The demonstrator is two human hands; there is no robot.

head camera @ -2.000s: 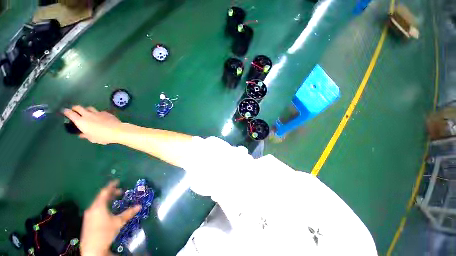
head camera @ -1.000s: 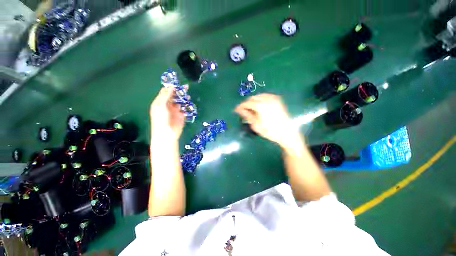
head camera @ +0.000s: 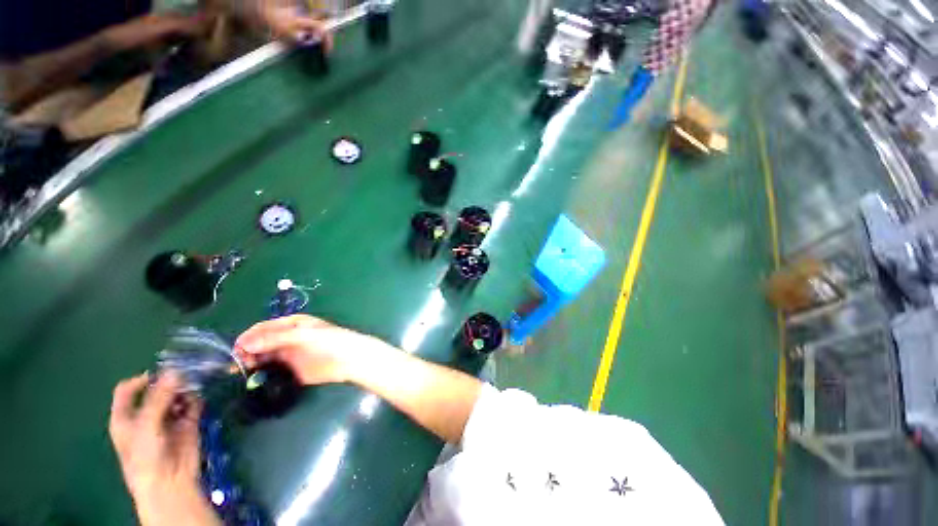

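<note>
My left hand (head camera: pixel 159 437) is at the lower left, closed around a blurred bunch of blue circuit boards (head camera: pixel 195 354). My right hand (head camera: pixel 298 349) is just right of it, its fingertips on thin wires at the mouth of a black housing (head camera: pixel 269 390), which has a greenish plug. Whether the plug and a board wire are joined cannot be told. A pile of blue boards (head camera: pixel 218 462) lies beside my left hand. A single board (head camera: pixel 288 300) lies beyond my right hand. A housing with a board at its mouth (head camera: pixel 177 275) lies farther left.
Two round white-faced discs (head camera: pixel 277 218) lie on the green bench. Several black housings (head camera: pixel 471 261) stand near its right edge. A blue stool (head camera: pixel 568 257) is beside the bench. A cardboard box (head camera: pixel 697 132) is on the floor. Another person's hands (head camera: pixel 298 26) are across the bench.
The view has swung right. My right hand, blurred and apart from the left before, is now close beside it at a black housing. My left hand still holds boards.
</note>
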